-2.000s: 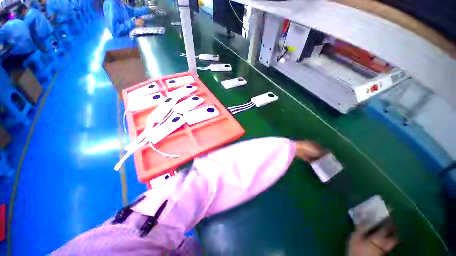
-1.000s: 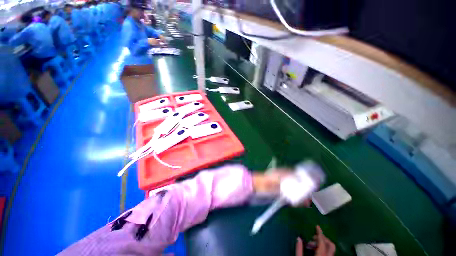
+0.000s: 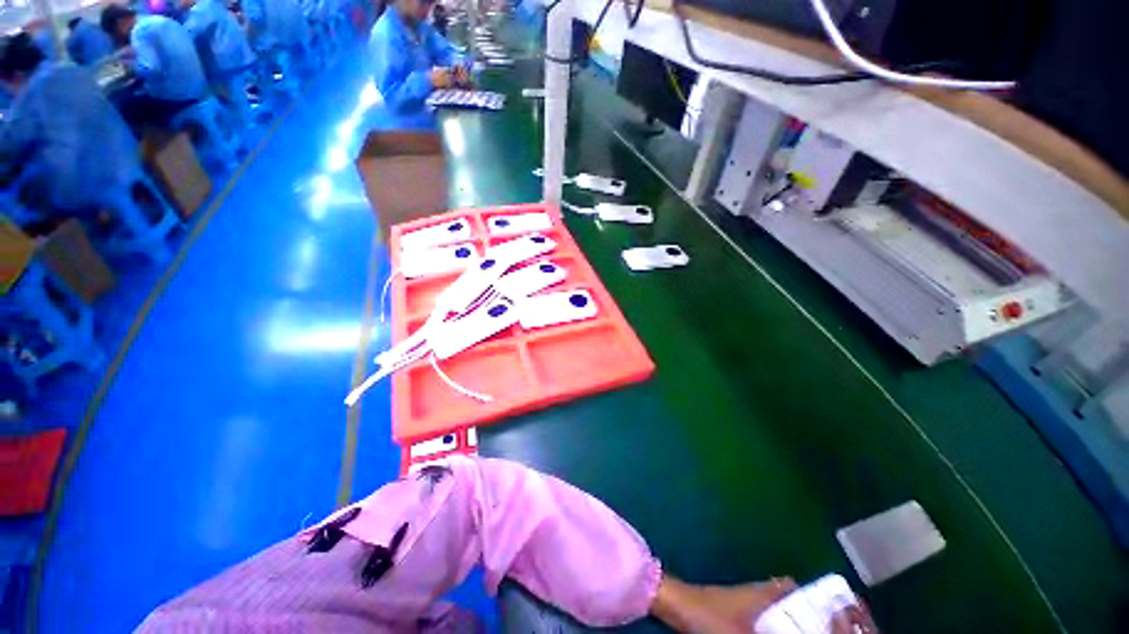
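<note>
My left hand (image 3: pixel 718 607), at the bottom edge, grips a white unit (image 3: pixel 811 607), cut off by the edge; whether it has cables is unclear. Fingertips (image 3: pixel 854 623) show at the unit's right side and look like my right hand; the rest is out of the picture. A plain pale unit (image 3: pixel 891 542) lies on the green belt (image 3: pixel 768 409) just above and right of my hands. An orange-red divided tray (image 3: pixel 532 394) at centre left holds several white units with black ovals and loose white cables.
Several white units (image 3: pixel 655 258) lie along the belt beyond the tray. A second red tray (image 3: pixel 468 453) shows below the first. A white post (image 3: pixel 556 112) stands behind the tray. A grey-white machine (image 3: pixel 867 266) is across the belt. A brown box (image 3: pixel 402 186) and a worker in blue (image 3: pixel 402 62) are farther off.
The cabled unit nearest the tray has left the belt. My left hand came back from the belt, passed the middle blurred with a cabled unit, and is now lower. The view has shifted.
</note>
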